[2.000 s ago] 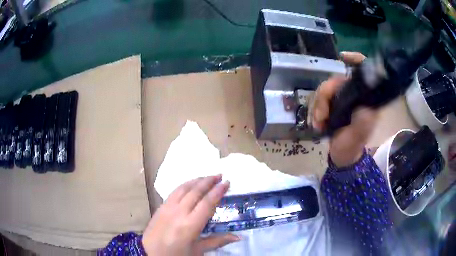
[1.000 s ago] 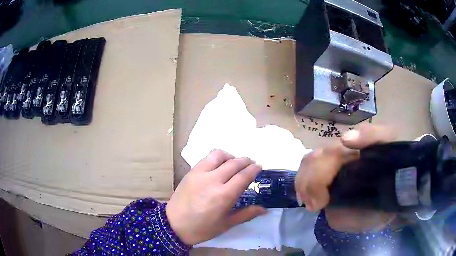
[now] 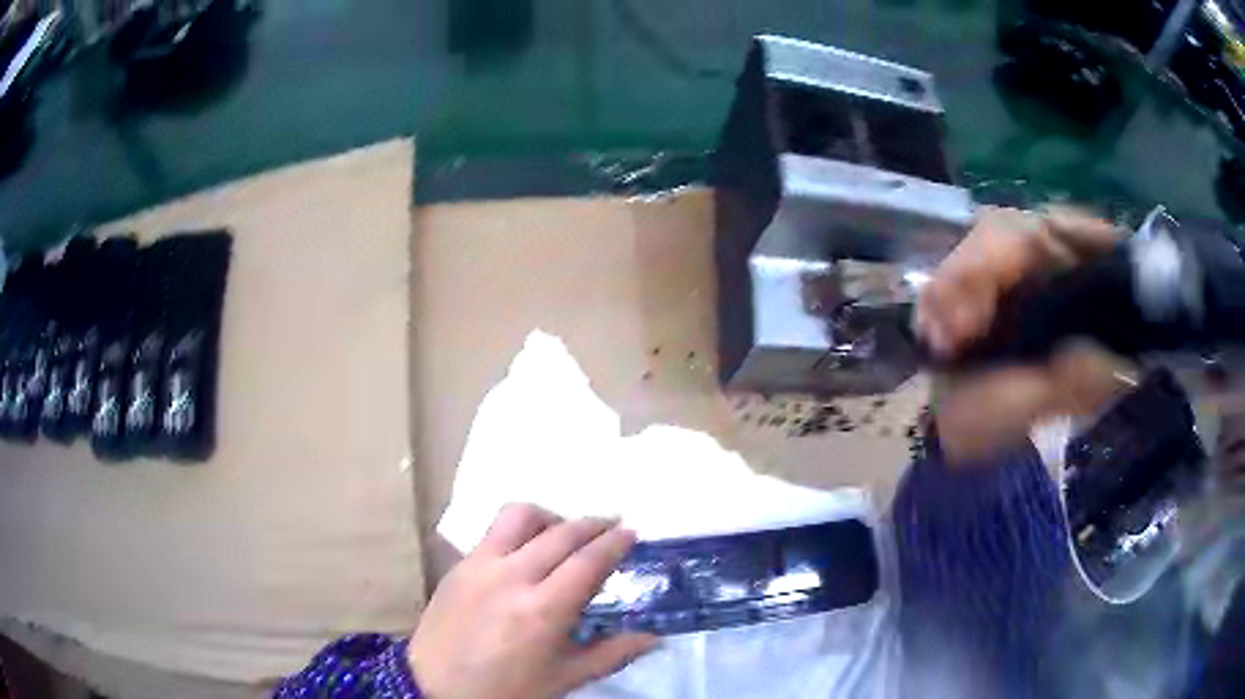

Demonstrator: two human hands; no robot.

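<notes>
The long black plastic housing [image 3: 765,571] lies flat on the white cloth [image 3: 574,451], its shiny inner side up. My left hand [image 3: 526,601] grips its left end. My right hand [image 3: 1004,321] is blurred and closed around the black electric screwdriver [image 3: 1092,301], beside the pickup fitting of the screw feeder [image 3: 853,205]. The screwdriver's tip cannot be made out clearly. Small dark screws [image 3: 819,415] lie scattered before the feeder.
A row of finished black assemblies [image 3: 178,341] lies on the left cardboard sheet [image 3: 307,410]. A white bowl [image 3: 1092,580] with black parts stands at the right, partly behind my right arm. The green bench [image 3: 546,96] runs behind.
The view has shifted. My right hand with the screwdriver has moved from over the housing's right part up to the feeder's front. My left hand stays on the housing's left end.
</notes>
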